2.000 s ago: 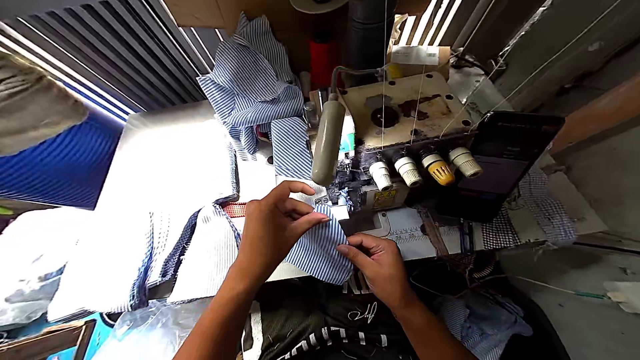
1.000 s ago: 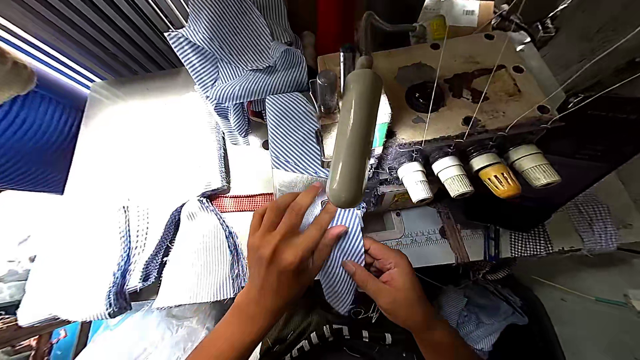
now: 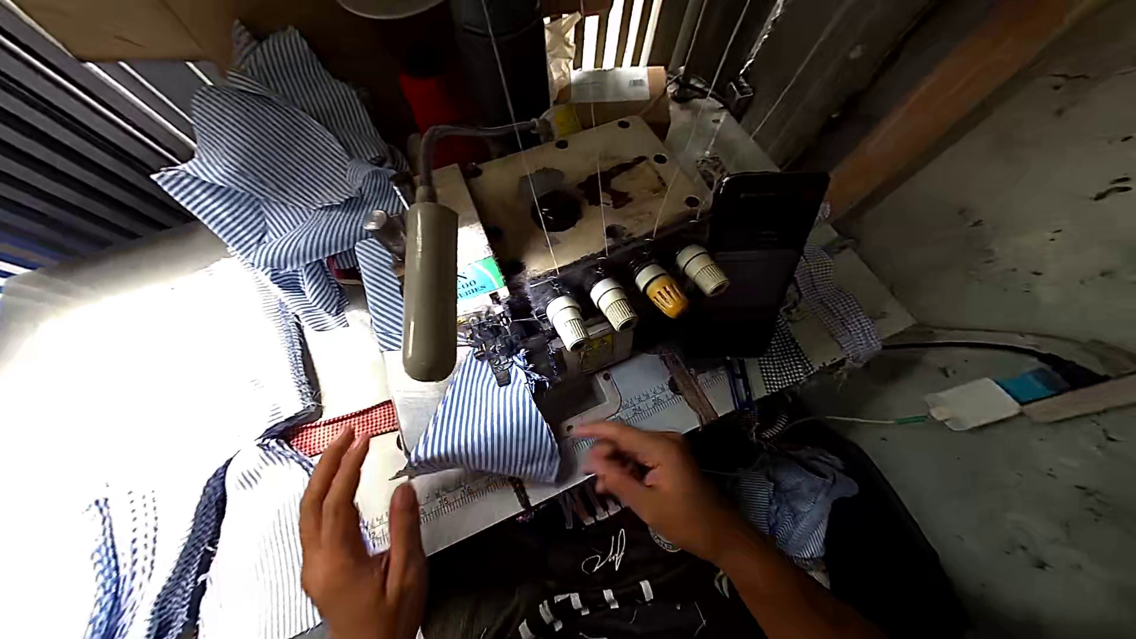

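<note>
A blue-and-white striped fabric piece (image 3: 488, 422) lies flat at the front of an overlock sewing machine (image 3: 577, 186), its upper tip under the presser foot (image 3: 499, 355). My left hand (image 3: 359, 532) is off the cloth at its lower left, fingers apart and empty. To the right of the cloth my right hand (image 3: 652, 479) hovers with curled fingers, somewhat blurred, holding nothing that shows. A grey-green lamp head (image 3: 430, 293) hangs just above and left of the presser foot. Along the machine's front stand several tension knobs (image 3: 614, 303), one of them yellow.
Striped fabric pieces (image 3: 284, 169) are heaped behind the machine at left. More cut cloth (image 3: 257, 541) lies on the left side, beside a red checked strip (image 3: 342, 428). A dark phone (image 3: 754, 257) leans at the machine's right. Threads run down to the knobs.
Both hands have let go of the striped piece and moved apart from it, the left hand to the lower left. The piece now lies alone at the presser foot. The view has shifted.
</note>
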